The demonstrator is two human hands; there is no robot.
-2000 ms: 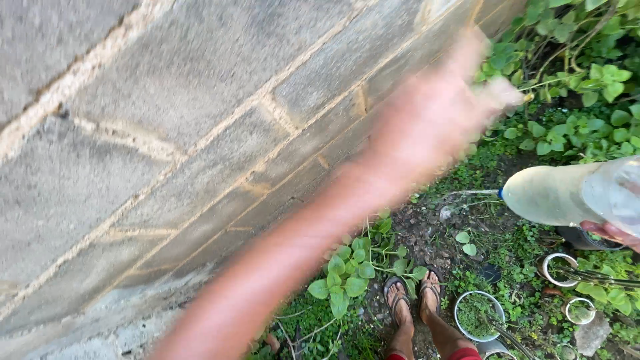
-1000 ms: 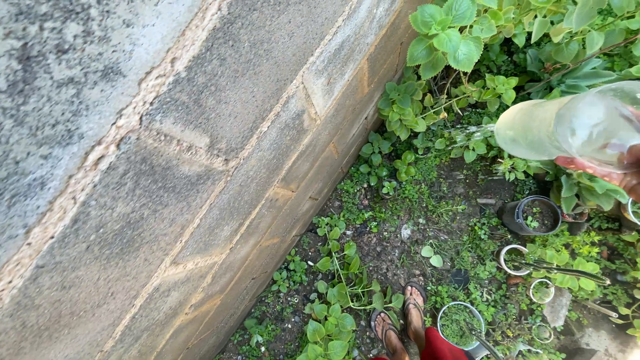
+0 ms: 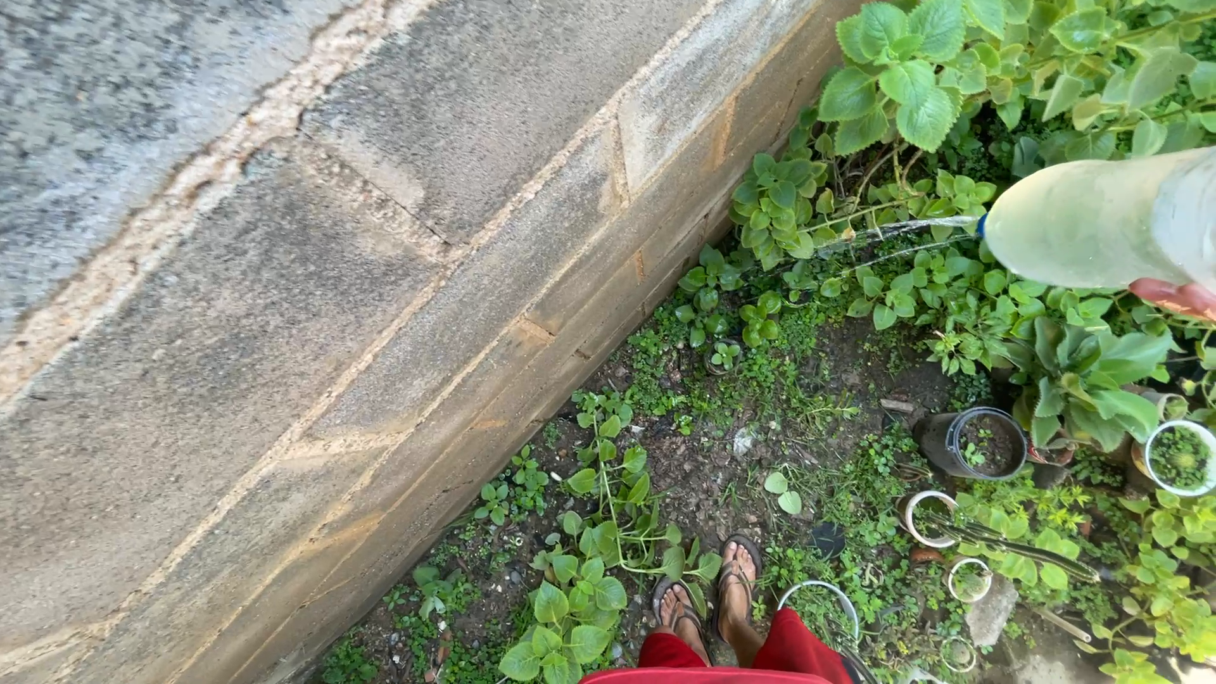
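At the right edge, my right hand [image 3: 1176, 297] is around the underside of a large clear plastic bottle [image 3: 1073, 223] of cloudy, pale yellowish liquid; only some fingers show. The bottle lies tilted on its side, its blue cap [image 3: 981, 226] pointing left. Thin streams of liquid [image 3: 917, 226] run from the cap onto leafy green plants [image 3: 784, 214] at the foot of the wall. My left hand is out of view.
A concrete block wall [image 3: 456, 247] fills the left side. My feet in flip-flops [image 3: 736, 584] stand on weedy soil beside a trailing plant [image 3: 579, 598]. Several pots, including a black pot [image 3: 974, 444] and a white-rimmed pot [image 3: 1181, 458], stand at the right.
My left arm, stretched across the view two seconds ago, is gone from sight. The bottle still pours from my right hand, with its stream now falling among the leafy plants.
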